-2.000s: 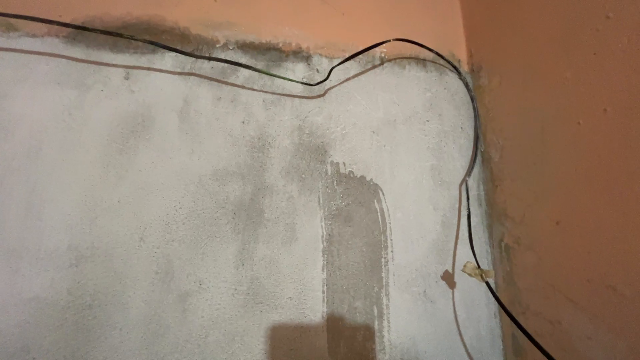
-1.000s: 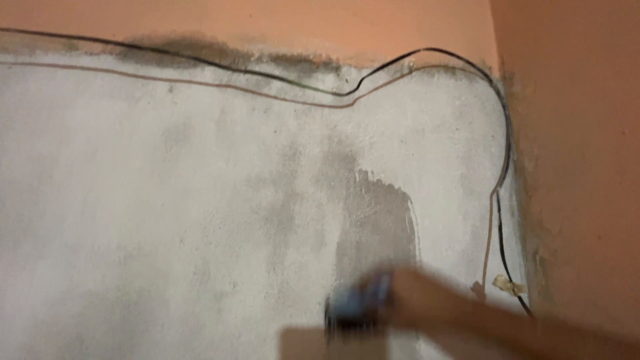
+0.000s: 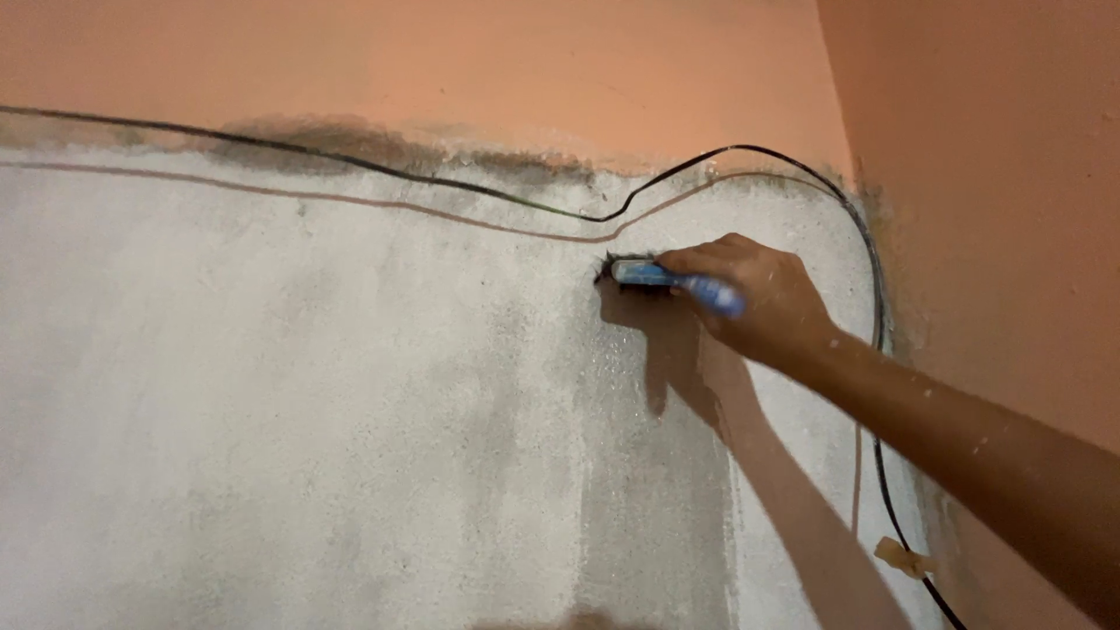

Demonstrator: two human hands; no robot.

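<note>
My right hand (image 3: 757, 293) reaches in from the right edge and grips a blue-handled brush (image 3: 652, 273). The brush's dark bristles press on the whitish wall (image 3: 350, 394), just below the dip of a black cable (image 3: 490, 190). Beneath the hand a grey, wet-looking vertical band (image 3: 652, 499) runs down the wall, partly under the shadow of the hand and arm. Small pale specks dot the forearm. My left hand is out of view.
The black cable crosses the wall, arches near the corner and runs down it, with a piece of tan tape (image 3: 904, 557) on it at lower right. An orange side wall (image 3: 1006, 219) stands at right. Dark stains (image 3: 324, 144) mark the border of orange and white paint.
My right hand, not in view two seconds ago, came in low on the grey band and has moved up the wall with the brush. The grey band now reaches higher, close to the cable.
</note>
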